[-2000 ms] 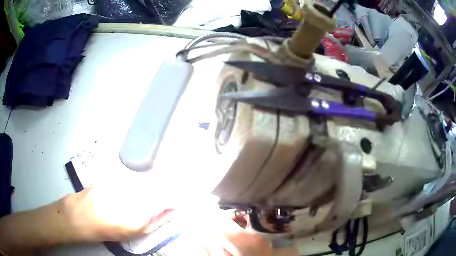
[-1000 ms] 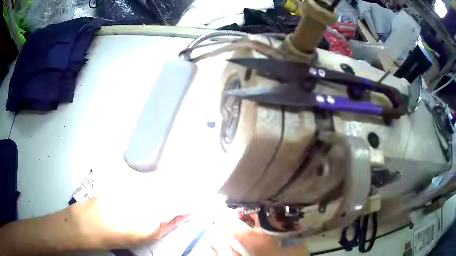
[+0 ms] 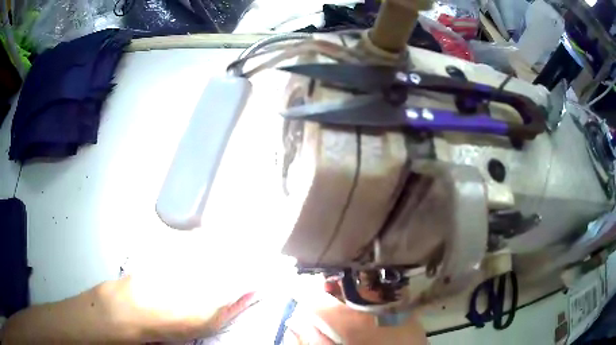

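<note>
My left hand (image 3: 169, 306) comes in from the left edge and lies low on the white table, its fingers washed out by glare near the needle area. My right hand (image 3: 361, 325) is at the bottom centre under the machine head (image 3: 338, 195), partly cut off by the edge. A short dark-blue strip (image 3: 286, 322) shows between the hands. The cloth around it is lost in glare, so the grip of either hand cannot be made out. The presser foot area (image 3: 371, 279) is just above my right hand.
A navy stack (image 3: 64, 94) lies far left, with a navy piece (image 3: 13, 256) below it. A pale-grey bar (image 3: 202, 151) stands left of the head. Thread snips (image 3: 422, 108) lie on the head. Black-handled scissors (image 3: 493, 300) hang at right. Plastic bags and other clutter are behind.
The dark-edged panel by my left wrist has slid out of view. The blue strip between the hands is now shorter and steeper. The hands stay close to the needle area; the view shifted slightly.
</note>
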